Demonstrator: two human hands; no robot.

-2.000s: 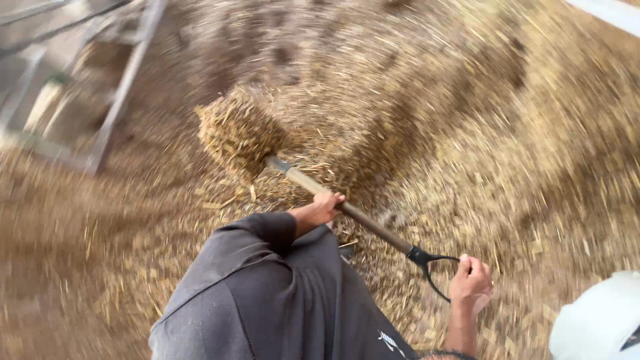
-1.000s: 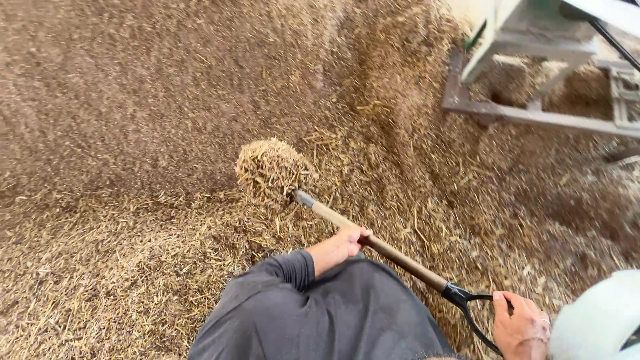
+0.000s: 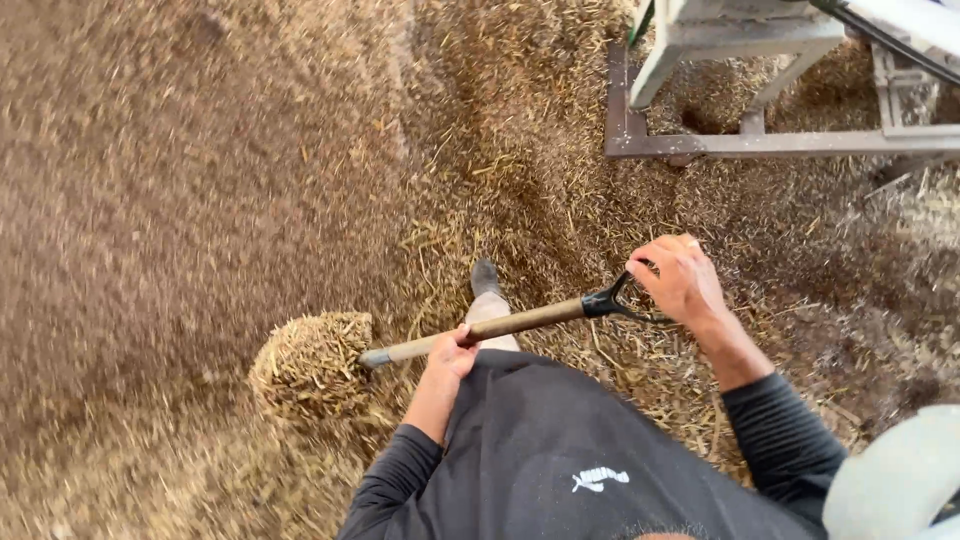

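A shovel with a wooden shaft [image 3: 525, 318] lies across the front of my body, its blade to the left. Heaped on the blade, a mound of chopped straw [image 3: 311, 365] hides nearly all of the metal. My left hand [image 3: 452, 354] is closed around the lower part of the shaft, near the metal socket. At the other end, my right hand [image 3: 675, 277] grips the black D-shaped handle [image 3: 609, 301], fingers over its crossbar.
Loose chopped straw [image 3: 487, 187] covers the ground around me. A metal frame [image 3: 750, 144] with pale legs stands at the upper right. My boot [image 3: 485, 277] shows beyond the shaft. A pale rounded object [image 3: 892, 480] is at the lower right.
My right hand has risen with the handle, and the shovel now slants down to the left instead of up to the left. The loaded blade has moved lower left. The view has shifted.
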